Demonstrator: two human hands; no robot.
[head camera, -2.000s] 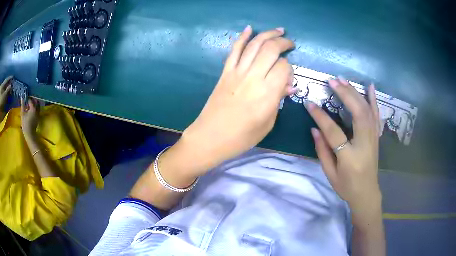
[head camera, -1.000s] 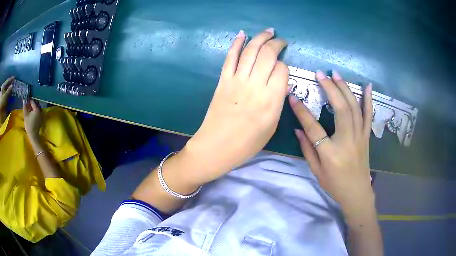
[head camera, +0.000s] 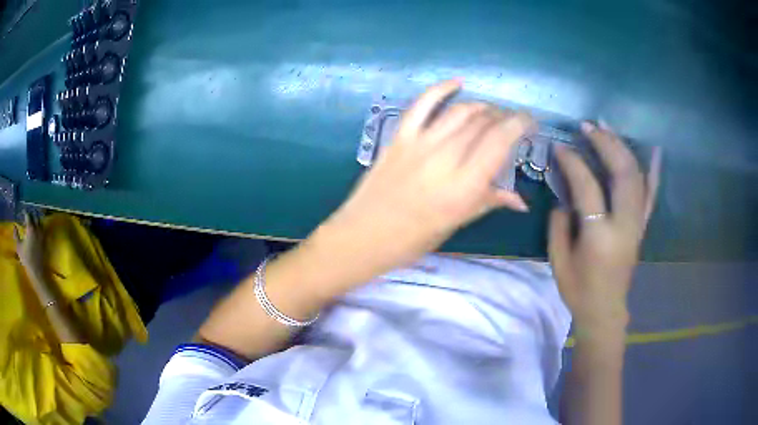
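A pale four-unit strip (head camera: 366, 144) lies on the green bench in front of me, straight edge away from me. Its left end shows beyond my left hand, and a round unit (head camera: 534, 159) shows between my hands. My left hand (head camera: 453, 158) is blurred and lies over the strip's left half, fingers bent, thumb apart near its lower edge. My right hand (head camera: 605, 220) is over the right part, fingertips at its far edge and thumb on the near side. The strip's right end is hidden or blurred. Whether either hand grips it is unclear.
A dark block with rows of round parts (head camera: 98, 112) stands on the bench at left, beside a black phone-like slab (head camera: 38, 124). A co-worker in yellow clothing (head camera: 66, 307) sits at lower left. The bench's near edge (head camera: 166, 229) runs below my hands.
The view has shifted, so the bench items and co-worker appear further left. My left hand has opened its thumb away, and the strip's left end now shows. My right hand has shifted over the strip.
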